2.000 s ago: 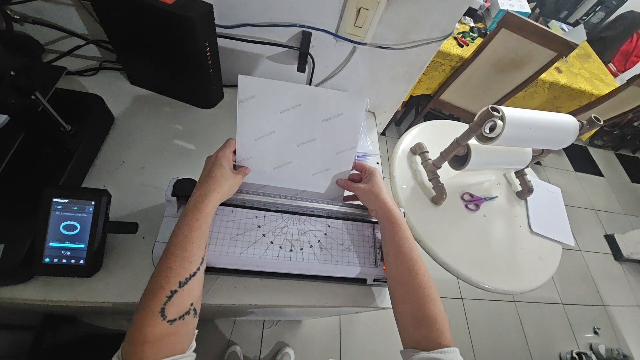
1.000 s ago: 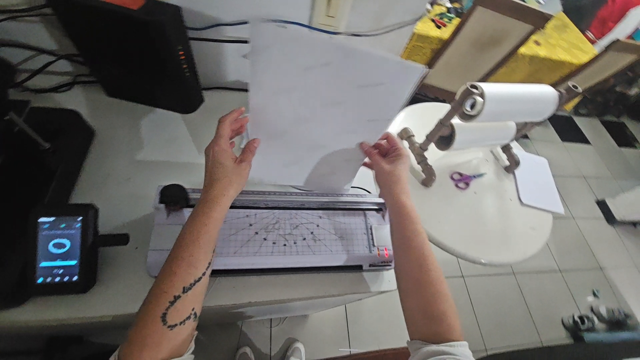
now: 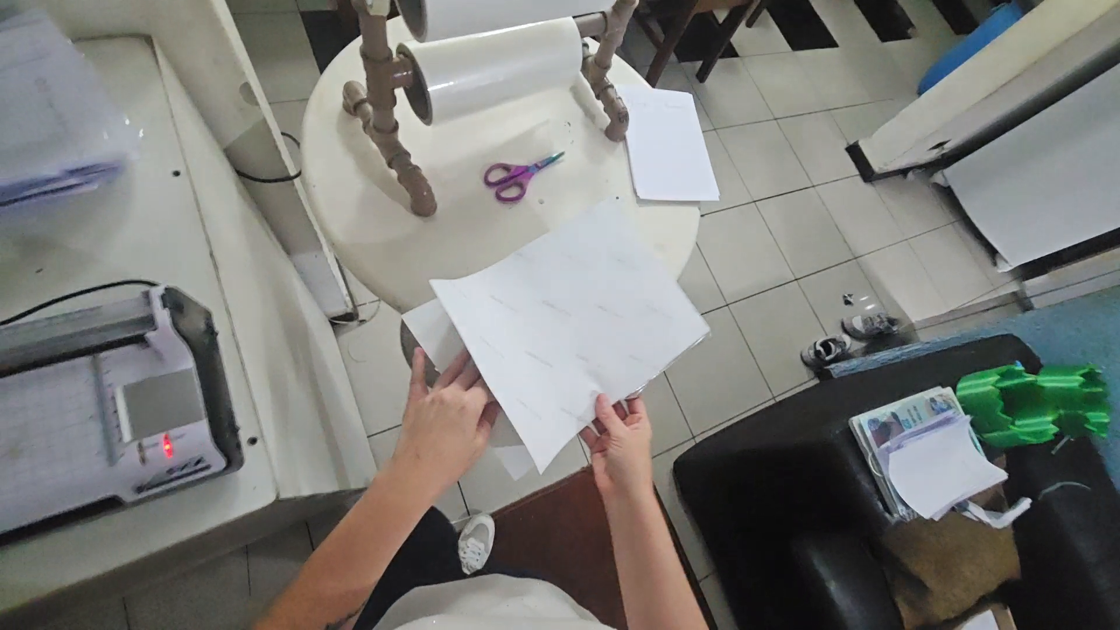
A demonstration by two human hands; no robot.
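A stack of white sheets point(image 3: 573, 324) with faint printed marks on top is held over the near edge of the round white table. My right hand point(image 3: 619, 437) grips its near edge, thumb on top and fingers beneath. At the stack's left side is my left hand point(image 3: 451, 407), its fingers partly hidden under the sheets, so its hold is unclear. Another translucent or white sheet point(image 3: 435, 332) sticks out below the stack on the left. Purple-handled scissors point(image 3: 516, 178) lie on the table beyond the sheets.
The round table point(image 3: 350, 192) carries a brown pipe stand point(image 3: 385, 131) with rolls of film point(image 3: 499, 70) and a pile of white sheets point(image 3: 669, 149). A paper trimmer point(image 3: 166, 394) sits on the left counter. At right, a black armchair point(image 3: 770, 490) holds papers and a green object point(image 3: 1032, 402).
The view has swung right. My hands and the sheet have moved from above the trimmer to the round table's near edge. Several layers now show where one sheet was seen.
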